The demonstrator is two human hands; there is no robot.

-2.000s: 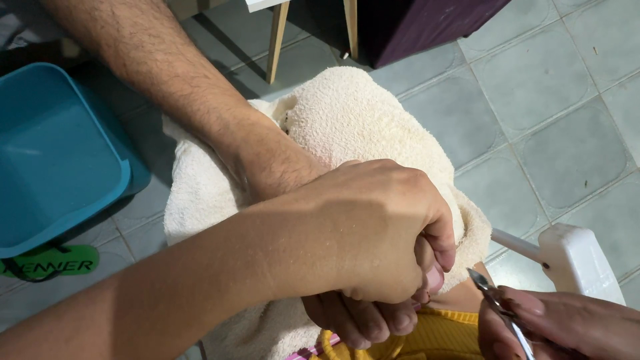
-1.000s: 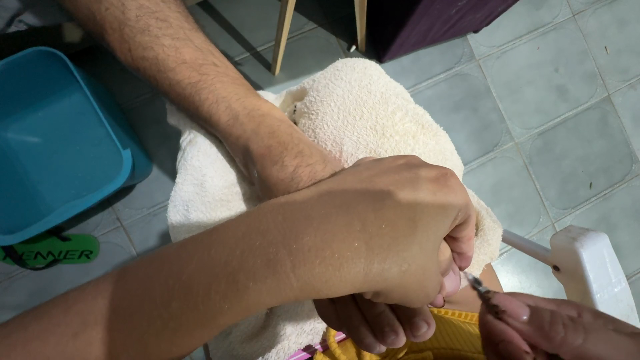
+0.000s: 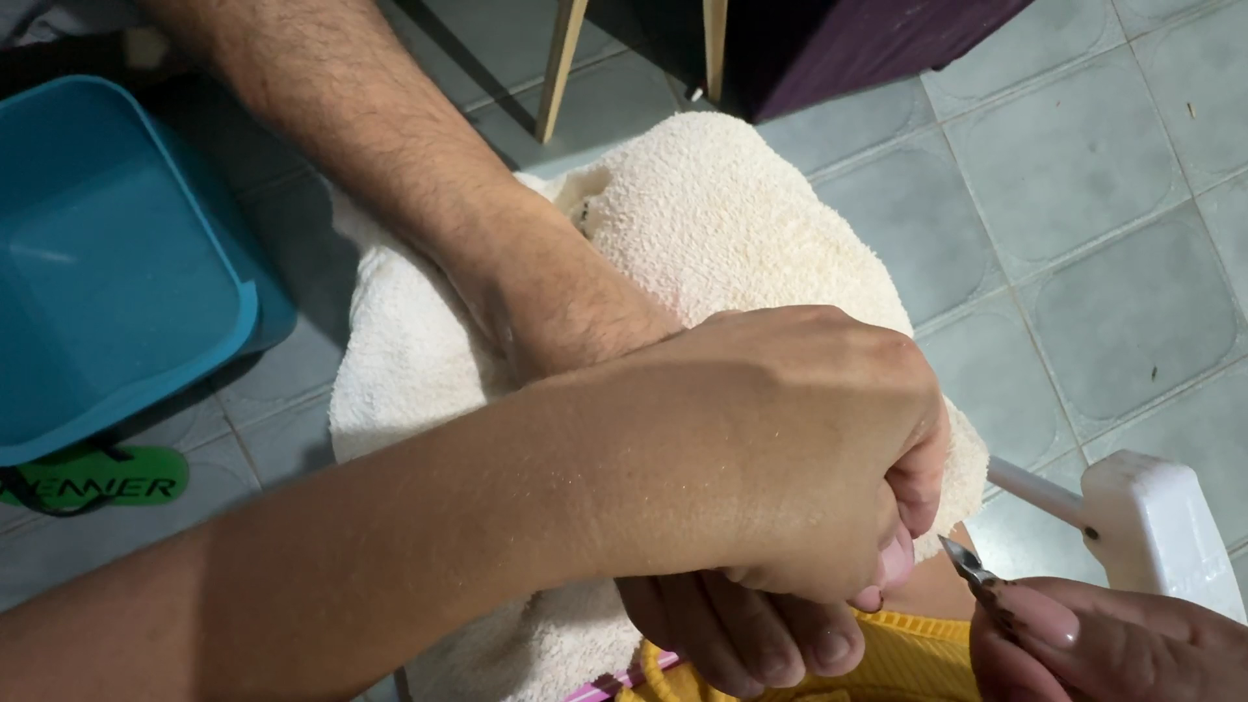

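My left hand (image 3: 819, 439) reaches across another person's hairy bare limb (image 3: 575, 292), its fingers closed on one of that person's digits; the grip is partly hidden. Several more digits (image 3: 770, 639) show below my palm; whether they are fingers or toes, I cannot tell. The limb rests on a cream terry towel (image 3: 741, 214). At the lower right, my right hand (image 3: 1102, 634) holds metal cuticle nippers (image 3: 975, 570), their pointed tip just right of my left fingertips with a small gap between. The handles are mostly hidden in my fingers.
A blue plastic basin (image 3: 229, 283) stands at left, beside a green flip-flop (image 3: 146, 475) bearing writing. Wooden legs (image 3: 561, 73) and a dark purple piece of furniture (image 3: 877, 49) are at the top. A white plastic part with a bar (image 3: 1150, 517) is at right, yellow ribbed cloth (image 3: 907, 653) below.
The nippers moved left to the held digit one second ago, and are now a little to the right of it again. My left hand keeps its grip.
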